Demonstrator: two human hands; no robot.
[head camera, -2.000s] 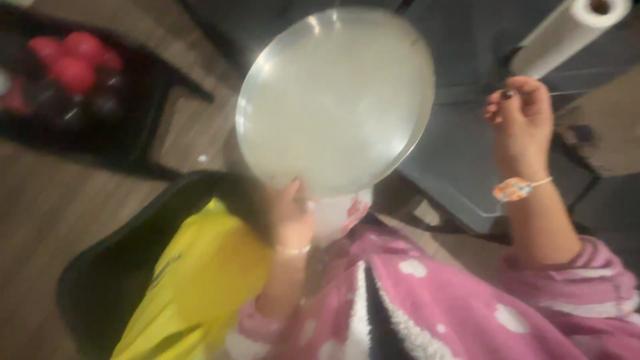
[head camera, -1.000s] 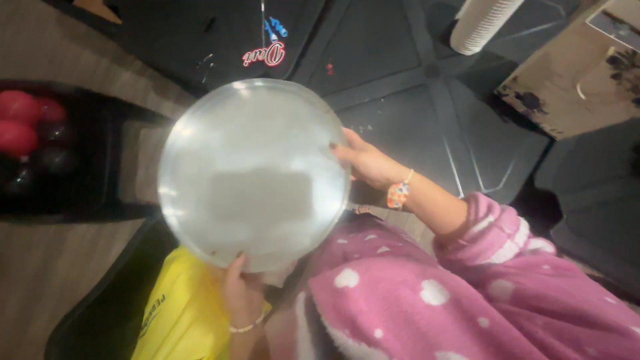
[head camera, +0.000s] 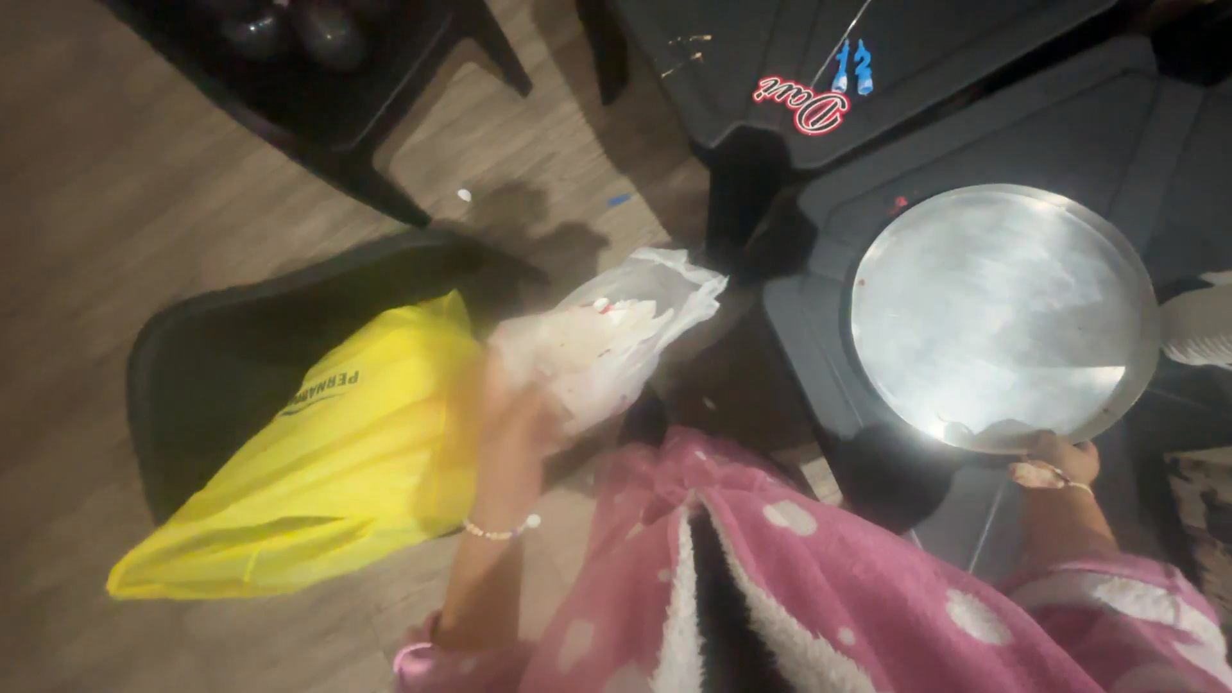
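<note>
My right hand (head camera: 1064, 457) grips the near rim of a round metal pan (head camera: 1001, 318), which is over the dark table at the right. A white plastic bag (head camera: 616, 332) with some contents hangs or rests left of the table. My left hand (head camera: 520, 409), blurred, is at the near left side of this bag; its fingers are too unclear to show whether they hold it. Beside that hand, a yellow bag (head camera: 375, 452) bearing writing lies on a dark chair.
The dark table (head camera: 1078, 125) carries a small lettered sign and blue tags (head camera: 853, 67). A white ribbed roll (head camera: 1198, 322) is beside the pan. At upper left stands another dark chair or stand (head camera: 385, 115) with dark balls. Small scraps lie on the wooden floor (head camera: 539, 115).
The pan has moved right, from in front of me to over the table, with my right hand on its rim. My left hand has let go of the pan and is at the white bag.
</note>
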